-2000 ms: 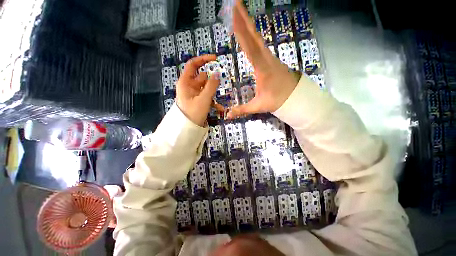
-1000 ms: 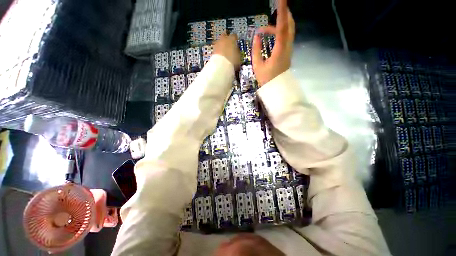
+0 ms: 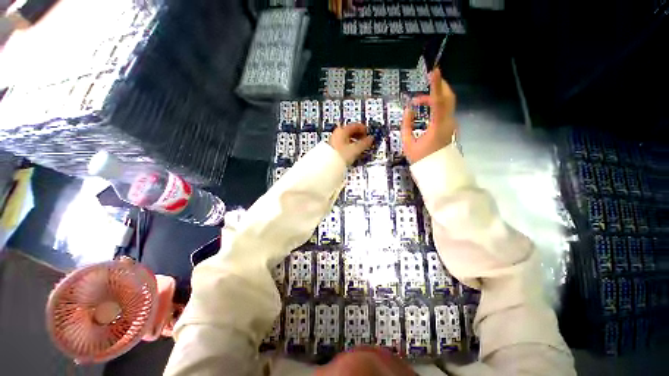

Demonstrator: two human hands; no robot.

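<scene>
White hole-punched cover pieces [image 3: 357, 319] on blue circuit boards lie in rows in the parts tray [image 3: 375, 297]. My left hand [image 3: 352, 142] is at the tray's upper part, its fingertips at a dark blue board [image 3: 375, 131]; whether they grip it is unclear. My right hand [image 3: 431, 123] is raised just right of it, over the upper right rows, with thumb and fingers curved. A thin dark piece with a bright edge [image 3: 441, 50] stands up beyond its fingertips; I cannot tell whether the hand holds it. Loose cover pieces [image 3: 361, 82] lie in a row beyond the tray.
Stacked trays [image 3: 172, 110] and a water bottle [image 3: 163, 192] stand left, a pink fan [image 3: 105, 312] lower left. A grey-white bundle [image 3: 273, 55] lies upper left. A shiny clear sheet [image 3: 506, 165] lies right, with more blue boards [image 3: 620, 220] beyond. More pieces [image 3: 400, 26] lie at the far top.
The view has shifted, showing more beyond the tray. My left hand has moved from the tray's far edge to a board in the upper rows. My right hand stays raised beside it.
</scene>
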